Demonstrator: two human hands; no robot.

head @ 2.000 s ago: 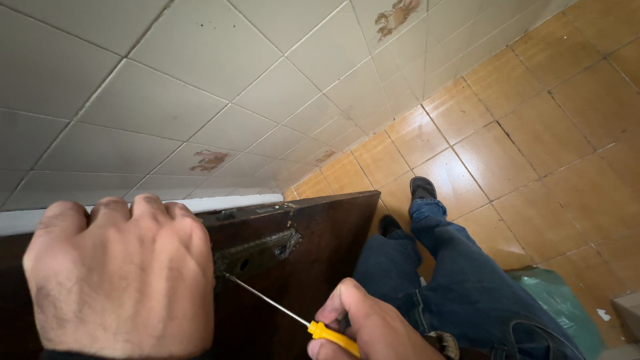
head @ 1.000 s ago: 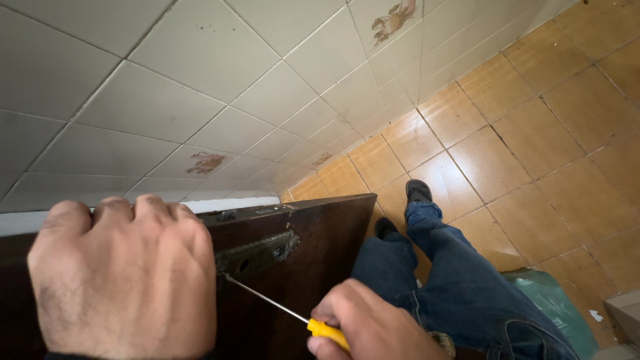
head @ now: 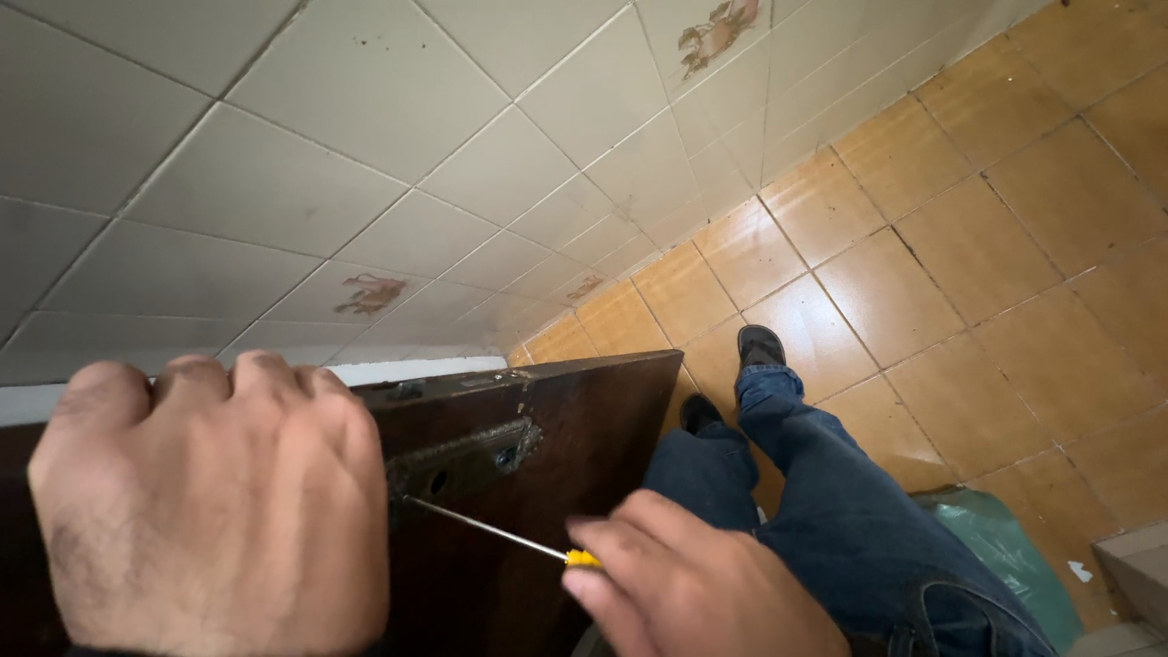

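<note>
A dark wooden door (head: pixel 602 401) stands open below me, with a worn metal lock plate (head: pixel 470 464) on its face. My left hand (head: pixel 214 502) is curled over the door's top left part, fingers over its edge, beside the plate. My right hand (head: pixel 684 575) grips the yellow handle of a screwdriver (head: pixel 493 532). The screwdriver's tip meets the plate's near end, close to my left hand; the exact screw under it cannot be made out. The plate has a dark hole and a round fitting at its far end.
A wall of pale tiles (head: pixel 365 137) with floral motifs rises behind the door. Orange-brown floor tiles (head: pixel 985 237) lie below, with my shoes and jeans (head: pixel 821 474) on the right. A green plastic bag (head: pixel 1004 547) and a box-like edge (head: pixel 1136 566) are at the lower right.
The fingers of my right hand have shifted around the yellow handle, covering more of it. My left hand and the screwdriver's tip stay in about the same place.
</note>
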